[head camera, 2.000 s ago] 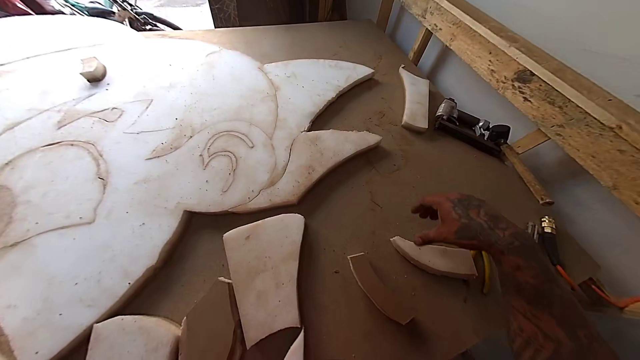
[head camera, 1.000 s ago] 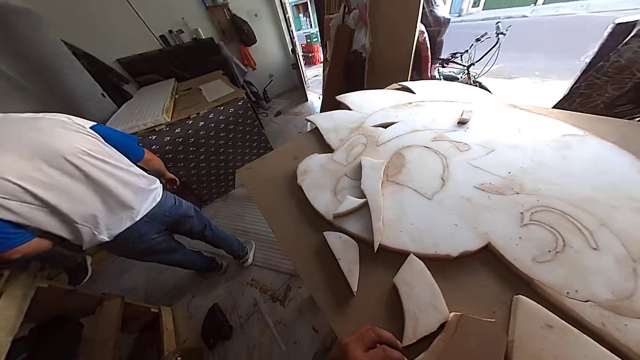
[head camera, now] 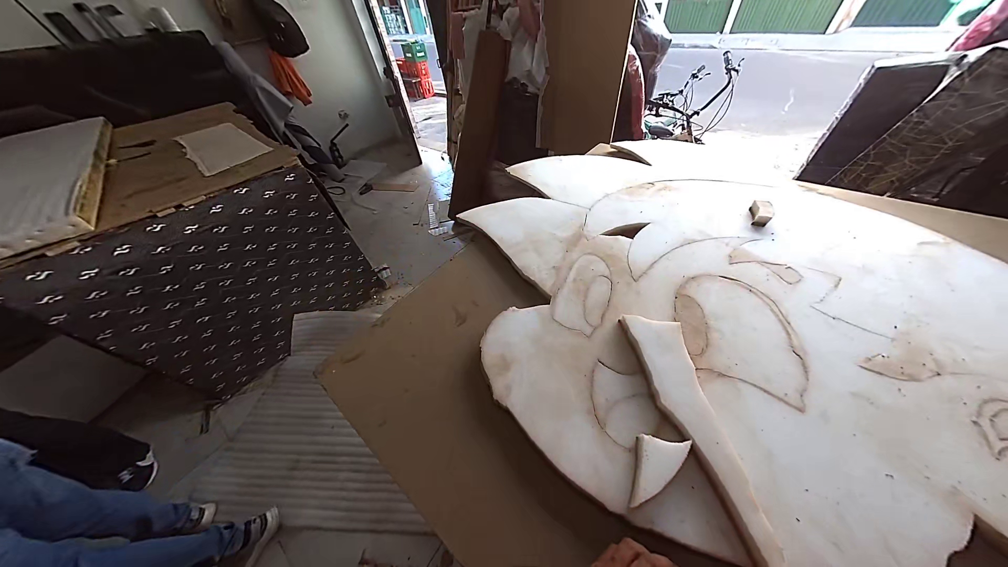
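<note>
A large white foam cutout (head camera: 835,465) with carved facial lines lies on a brown board. Across it rests a long, narrow white foam offcut (head camera: 701,425), beside a small pointed foam piece (head camera: 660,466). A small foam block (head camera: 761,213) sits farther back on the cutout. At the bottom edge only part of one hand shows, seemingly my left hand (head camera: 632,554), near the cutout's lower rim. Its fingers are mostly cut off by the frame, so what it holds or touches cannot be told. My right hand is out of view.
The brown board's corner (head camera: 335,374) juts out at left. A person's legs in jeans (head camera: 118,504) are at lower left, beside a corrugated sheet (head camera: 315,449) on the floor. A dark patterned box (head camera: 197,291) stands behind. Beyond the doorway is a bicycle (head camera: 693,102).
The view has swung far to the left. My right hand, over a small curved foam piece two seconds ago, is out of frame. Of the other person, only legs and shoes now show.
</note>
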